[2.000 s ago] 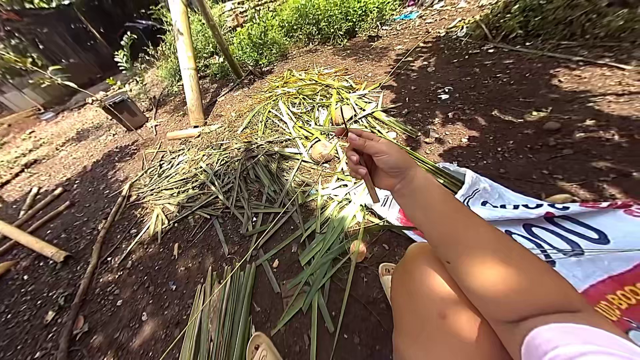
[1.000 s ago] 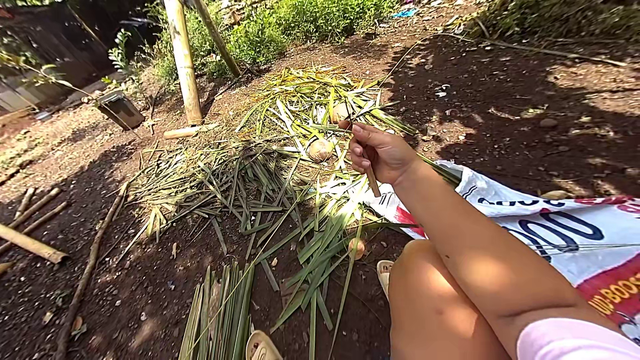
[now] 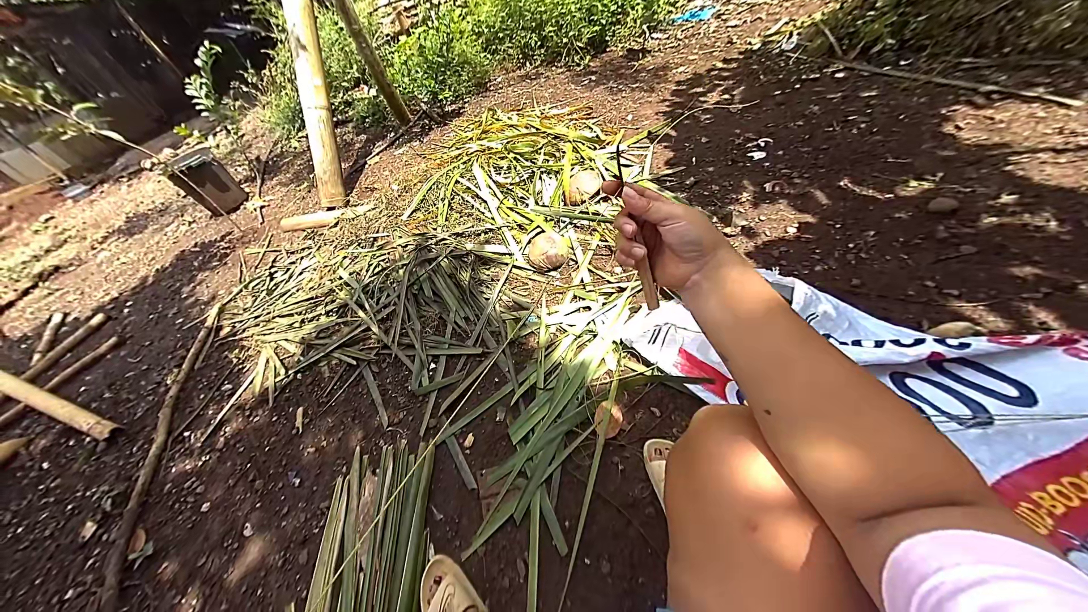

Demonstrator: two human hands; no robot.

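Note:
My right hand (image 3: 667, 238) is closed around the brown handle (image 3: 648, 280) of a small tool with a thin dark blade pointing up; the exact kind of tool is unclear. It is held above a heap of green and yellow leaf strips (image 3: 544, 144). Two round husked objects, perhaps coconuts, lie among the strips just left of the hand: one (image 3: 548, 251) lower, one (image 3: 584, 187) higher. Duller leaf strips (image 3: 365, 297) spread to the left. Near my sandaled foot lies a bundle of long green leaves (image 3: 387, 527). My left hand is out of view.
A printed white and red tarp (image 3: 960, 391) lies under and beyond my right forearm. At the left are cut bamboo poles (image 3: 59, 404) and a long stick (image 3: 157, 459). Upright bamboo posts (image 3: 314, 102) stand behind, with a dark bin-like container (image 3: 208, 180) to their left.

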